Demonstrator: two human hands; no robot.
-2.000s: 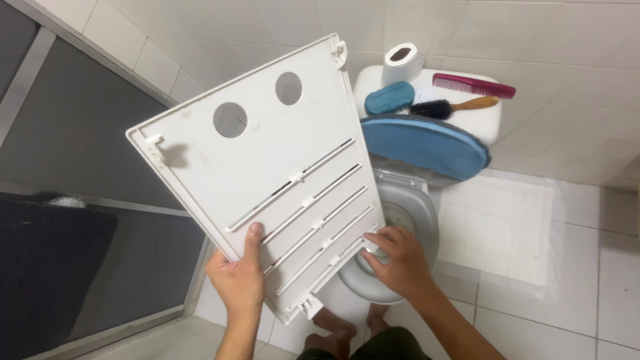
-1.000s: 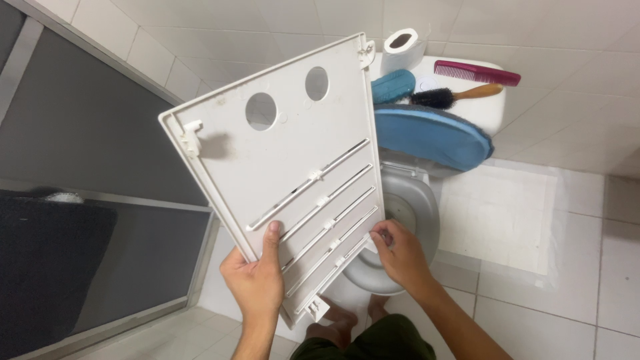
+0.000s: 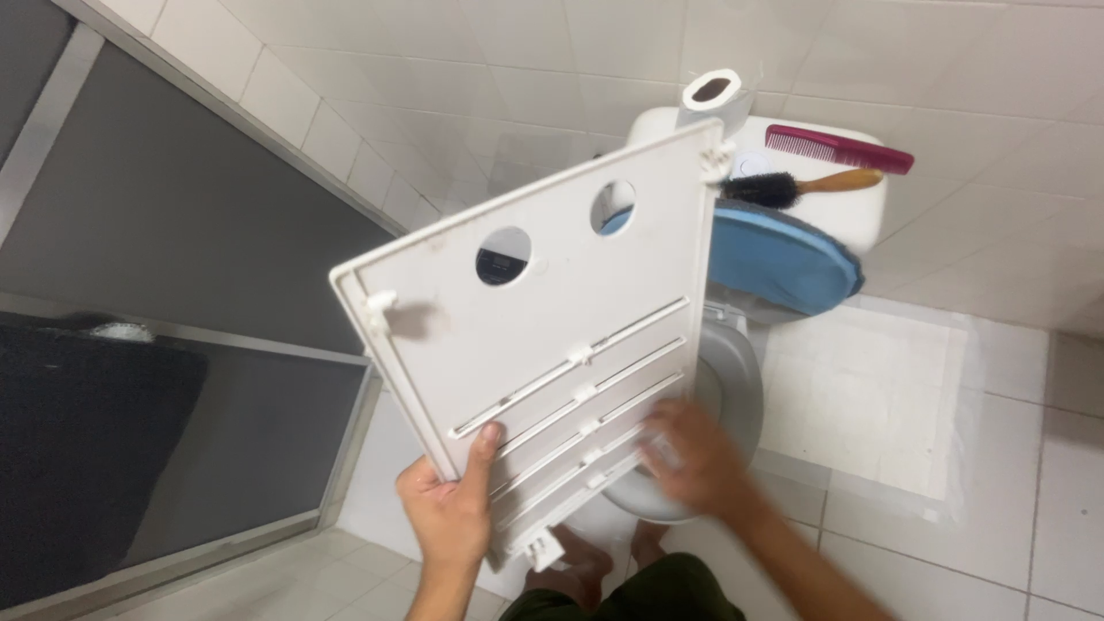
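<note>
A white plastic panel (image 3: pixel 535 336) with two round holes, several long slots and small clips at its corners is held up at a tilt in the middle of the view. My left hand (image 3: pixel 453 504) grips its lower left edge, the thumb on the slotted face. My right hand (image 3: pixel 694 457) is blurred at the panel's lower right edge, fingers bent; whether they touch the panel or hold something small cannot be told. The panel hides part of the toilet behind it.
Behind the panel stands a grey toilet seat (image 3: pixel 743 388) with a blue fabric-covered lid (image 3: pixel 776 263). On the white cistern (image 3: pixel 862 211) lie a toilet roll (image 3: pixel 711 90), a magenta comb (image 3: pixel 837 148) and a hairbrush (image 3: pixel 798 185). A shower partition (image 3: pixel 198 190) with a dark mat (image 3: pixel 86 448) is at left.
The panel has shifted and now covers the blue-green object on the cistern, which showed earlier. My left hand has kept its grip; my right hand has moved at the panel's lower right edge.
</note>
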